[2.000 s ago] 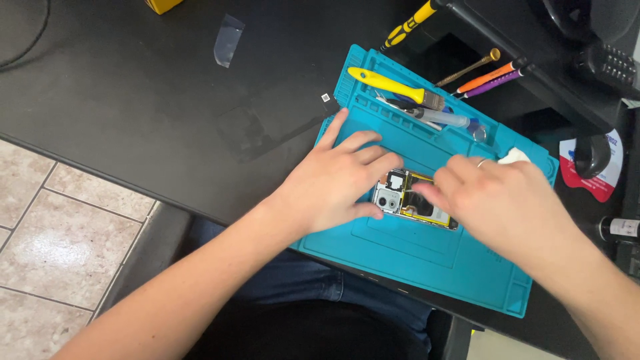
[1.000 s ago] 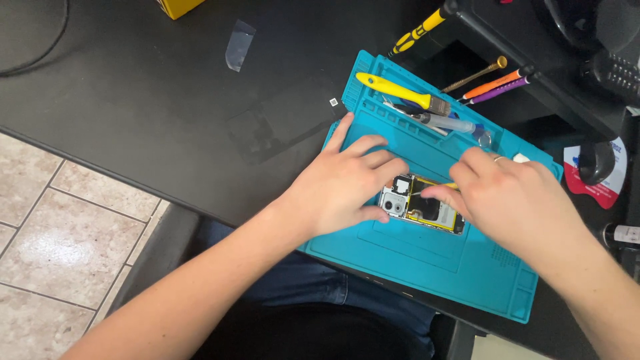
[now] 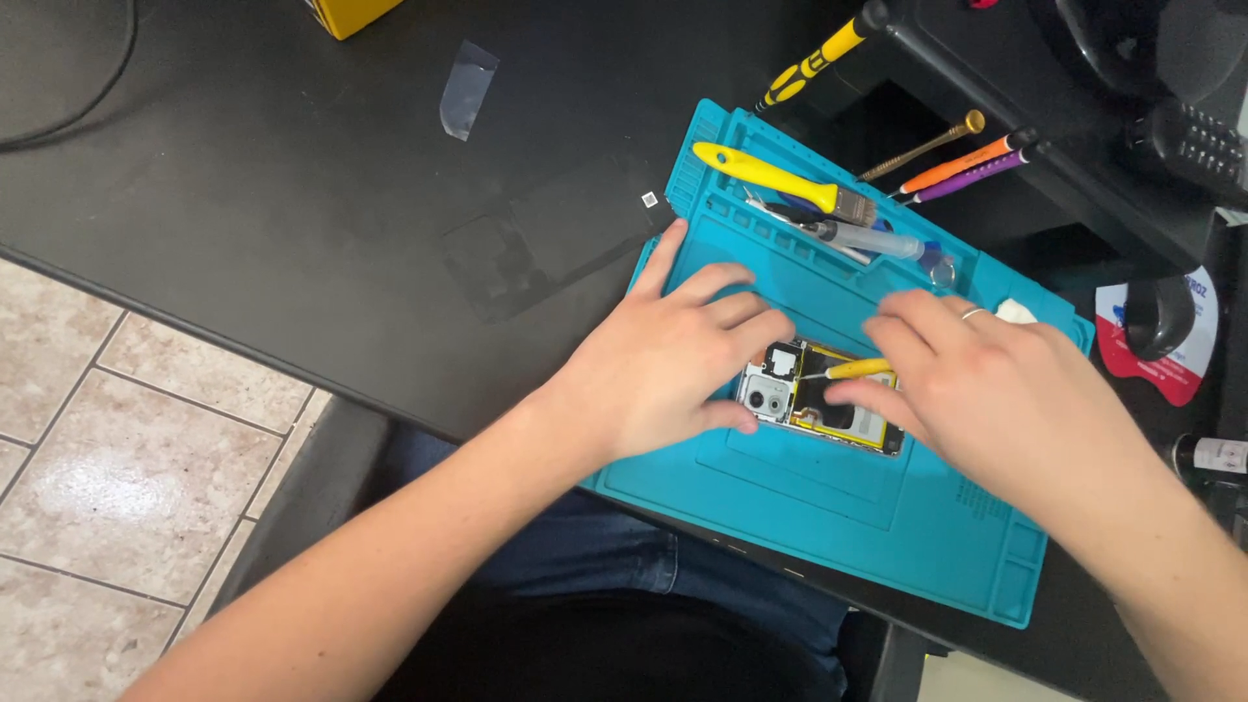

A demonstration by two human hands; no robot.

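An opened smartphone [image 3: 843, 424] with its camera module and inner parts bare lies on a teal silicone repair mat [image 3: 770, 497]. My left hand [image 3: 673, 361] grips the camera end of the phone between thumb and fingers, its index finger stretched to the mat's edge. Between the thumb and fingers of my right hand [image 3: 946, 380] is a small yellow-handled tool [image 3: 858, 369], whose thin metal tip is over the phone beside the camera module. The exact kind of tip cannot be told, and part of the handle is hidden by the hand.
A yellow brush [image 3: 765, 171] and a syringe [image 3: 868, 239] lie in the mat's upper trays. Beyond stand a yellow-black screwdriver [image 3: 814, 63], an orange one [image 3: 960, 164] and a purple one [image 3: 970, 175]. Clear film [image 3: 468, 90] and a thin dark sheet [image 3: 546, 239] lie left.
The yellow tool in my right hand shows more plainly now, its tip near the camera module. My left hand has stayed on the phone.
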